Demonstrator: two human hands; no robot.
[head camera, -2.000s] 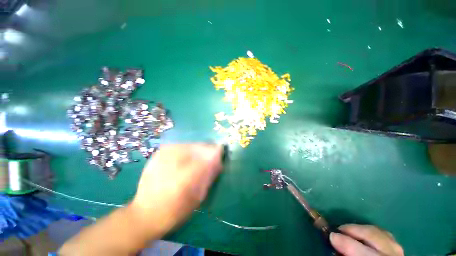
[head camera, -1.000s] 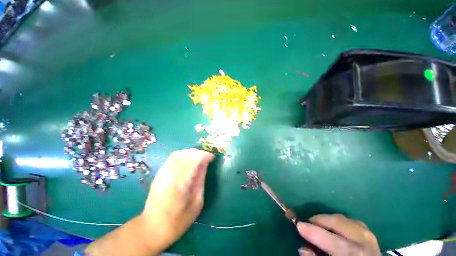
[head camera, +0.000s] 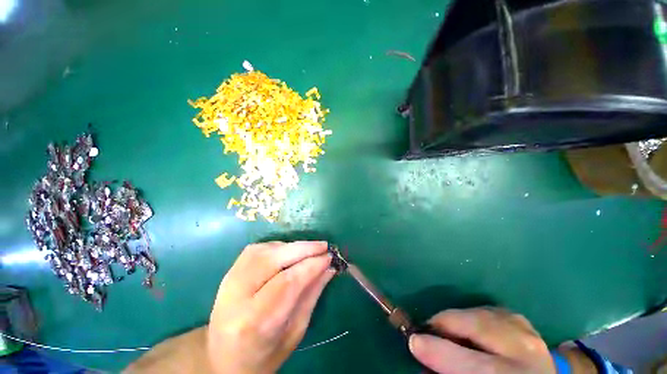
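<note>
My left hand (head camera: 274,303) is bent over the mat with its fingertips closed on a small metal piece (head camera: 336,258). My right hand (head camera: 486,340) holds the soldering iron (head camera: 377,296) at its dark handle, with the tip at the metal piece. Whether a yellow component is between my left fingertips cannot be told. The solder wire (head camera: 88,350) runs along the mat, passes at my left wrist and ends free to its right. A yellow component pile (head camera: 263,128) lies ahead. A dark metal pile (head camera: 84,219) lies at the left.
A large black frame (head camera: 541,80) stands at the upper right. A brown round container (head camera: 611,169) with silvery matter is partly behind it. The spool stand (head camera: 16,310) is cut off at the lower left. Solder specks lie on the green mat (head camera: 468,234). A blue band (head camera: 562,363) is at my right wrist.
My left hand has moved from the yellow pile's lower edge to the metal piece at the iron tip. The view has shifted closer, and the bottle at the upper right is out of view.
</note>
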